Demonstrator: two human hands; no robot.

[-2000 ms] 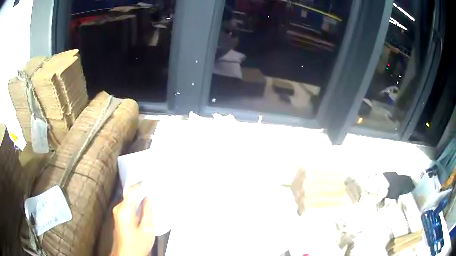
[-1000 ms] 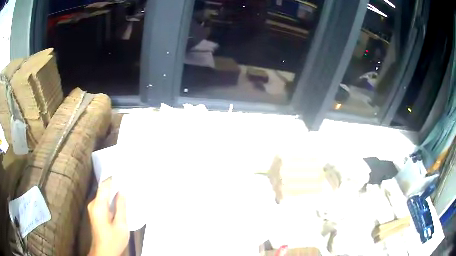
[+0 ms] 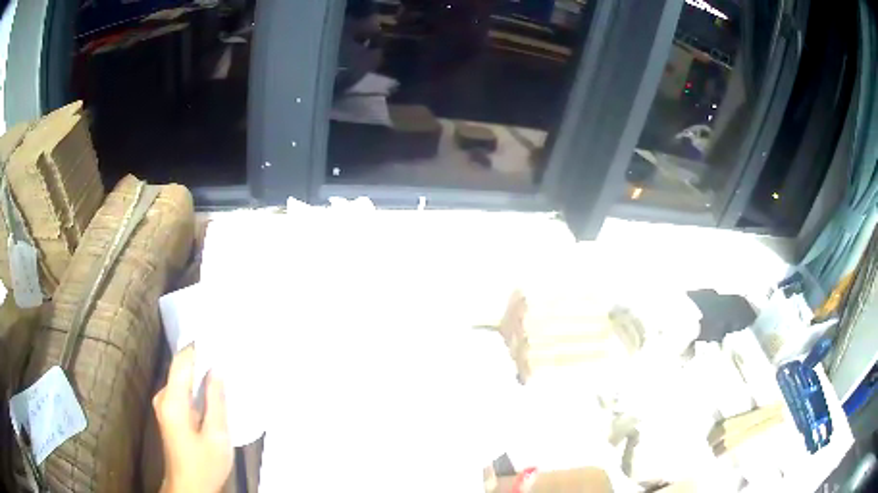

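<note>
My left hand (image 3: 195,428) is at the lower left, gripping the left edge of white paper sheets (image 3: 183,313). The sheets are glared out, so their far edges and any print cannot be told. A long tan bundle (image 3: 120,308) lies just left of the hand, tied with a greyish strip. A white tag (image 3: 48,414) with faint handwriting lies on it. My right hand is not visible.
An upright tied tan bundle (image 3: 53,183) stands far left. Dark-framed windows rise behind. At right are a small tan stack (image 3: 563,332), a black item (image 3: 722,315), pale scraps and a blue object (image 3: 807,406). A small red thing (image 3: 525,479) shows at the bottom edge.
The view has turned to the right, so the bundles and my left hand sit further left in it. My left hand keeps its hold on the paper. The small red thing shows more clearly.
</note>
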